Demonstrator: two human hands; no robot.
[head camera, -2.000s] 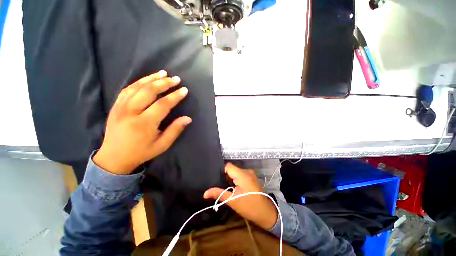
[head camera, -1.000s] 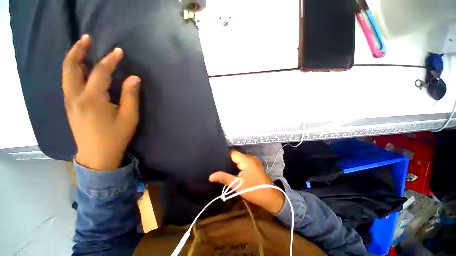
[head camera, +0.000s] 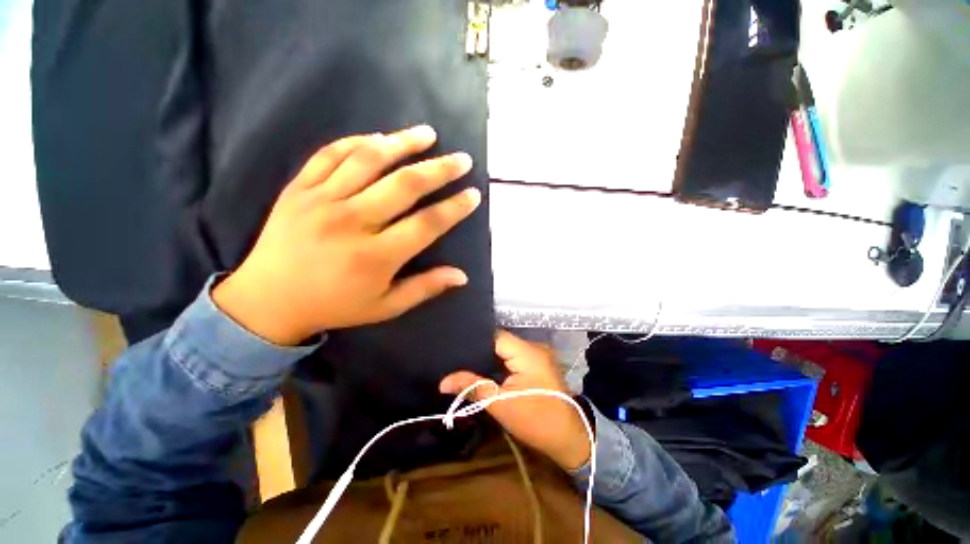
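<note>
A large dark cloth (head camera: 287, 96) lies on the white machine table and hangs over its front edge into the lap. Its straight right border runs down from the presser foot (head camera: 478, 30), which shows at the top of the view. My left hand (head camera: 362, 228) lies flat on the cloth with fingers spread, fingertips close to that border. My right hand (head camera: 532, 398) is at the border just below the table edge, thumb and finger around the cloth edge. The needle is too small to tell.
A black smartphone (head camera: 739, 106), pink and blue pens (head camera: 810, 149) and a small dark ringed item (head camera: 906, 247) lie on the right. A ruler strip (head camera: 638, 324) runs along the table edge. A white cable (head camera: 425, 419) loops over the brown top. A blue crate (head camera: 787, 425) stands lower right.
My left hand, raised or shifted left on the cloth a second ago, now lies further right near the border. My right hand stays at the edge. The camera view has shifted.
</note>
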